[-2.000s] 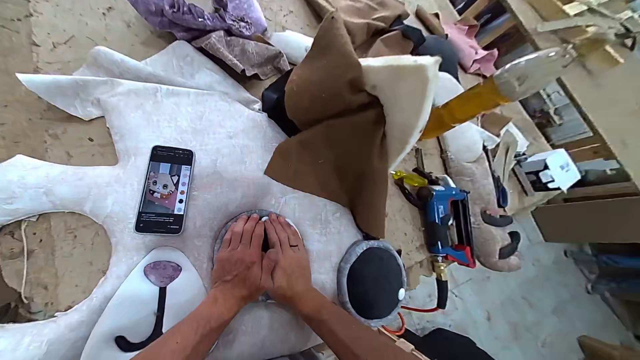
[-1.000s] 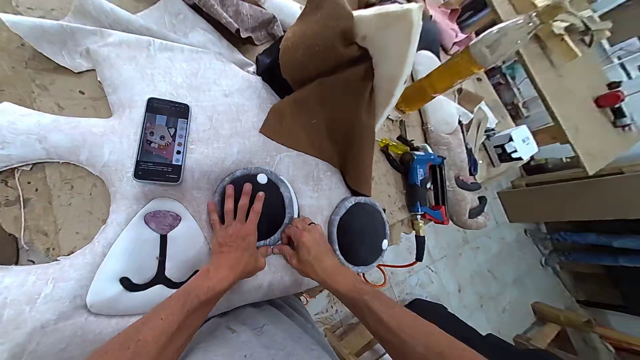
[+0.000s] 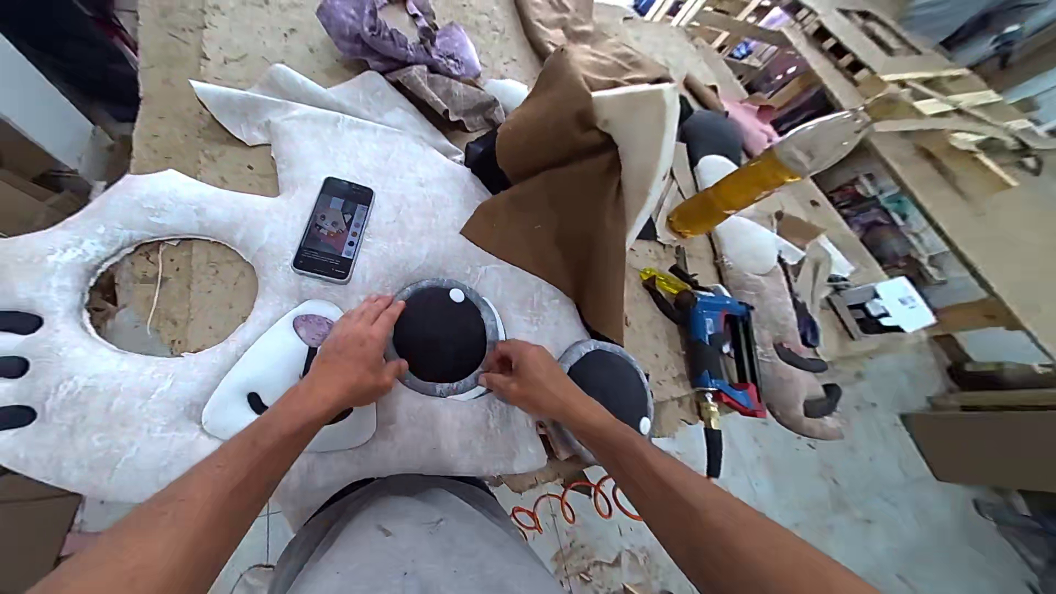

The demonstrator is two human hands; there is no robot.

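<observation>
A round eye piece of black fabric with a grey rim and a white dot (image 3: 440, 334) lies on a large pale fabric-covered panel (image 3: 412, 206). My left hand (image 3: 355, 355) rests against its left edge, fingers apart. At its right edge, my right hand (image 3: 524, 375) pinches the grey rim between thumb and fingers. A white layer shows under that rim. A second eye piece (image 3: 610, 384) lies to the right, partly behind my right forearm. Left of my left hand is a white muzzle piece (image 3: 264, 371) with a purple nose and black mouth, partly covered by my forearm.
A phone (image 3: 334, 229) lies on the panel above the muzzle. Brown fabric (image 3: 569, 231) drapes at the panel's upper right. Beyond it are a bottle of amber liquid (image 3: 734, 194), a blue pneumatic stapler (image 3: 722, 346) and a coiled orange hose (image 3: 569, 503) below the table edge.
Two seconds ago both hands lay flat together on the eye piece. My left hand has since moved from its top to its left edge; my right hand is at the right edge.
</observation>
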